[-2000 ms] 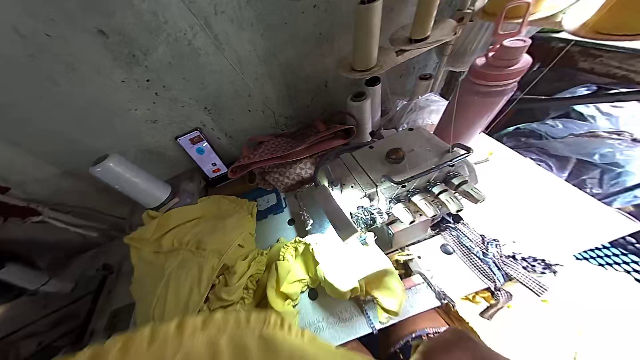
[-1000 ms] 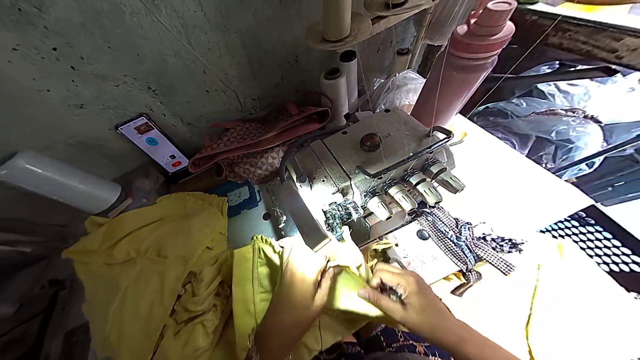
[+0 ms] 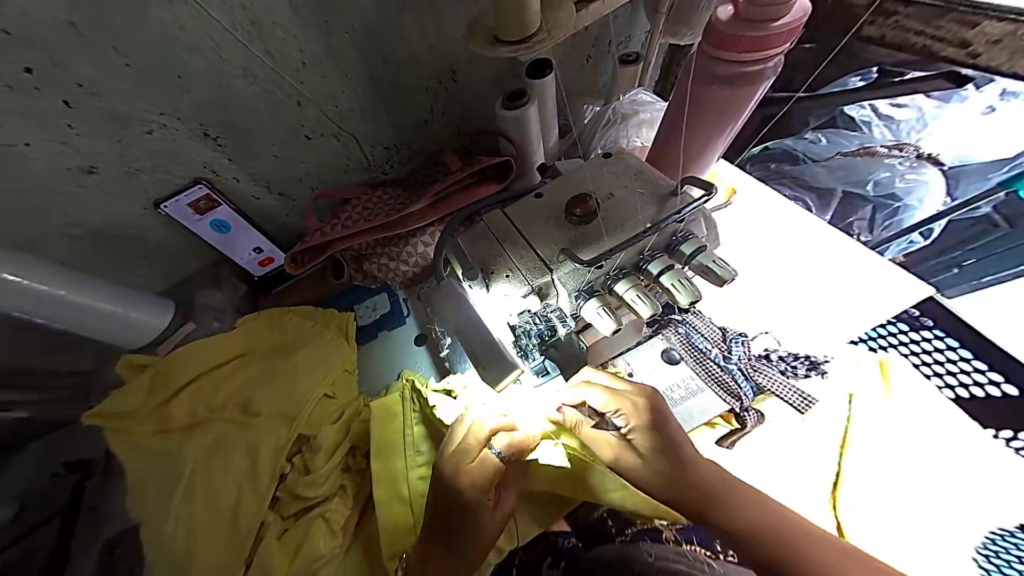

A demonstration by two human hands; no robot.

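Note:
A beige overlock sewing machine (image 3: 544, 232) with several tension dials stands ahead of me, its lamp lighting the needle area. Just in front of the needle area, my left hand (image 3: 484, 468) pinches the edge of a yellow garment (image 3: 408, 456). To its right my right hand (image 3: 632, 432) grips the same cloth between thumb and fingers, with a small dark metal tool, its kind unclear, held in the palm. Glare whitens the fabric between the hands. More yellow cloth (image 3: 232, 432) lies bunched at the left of the machine.
Behind the machine are a patterned pink bag (image 3: 400, 216), thread cones (image 3: 520, 128) and a pink bottle (image 3: 720, 88). A phone (image 3: 228, 232) leans by the wall. Checked fabric strips (image 3: 720, 360) lie right of the machine, and a black perforated panel (image 3: 936, 352) is farther right.
Two seconds ago the hands were barely in view; now both hold the yellow cloth. Since one second ago they have stayed on it, close together near the needle area. The view has moved closer.

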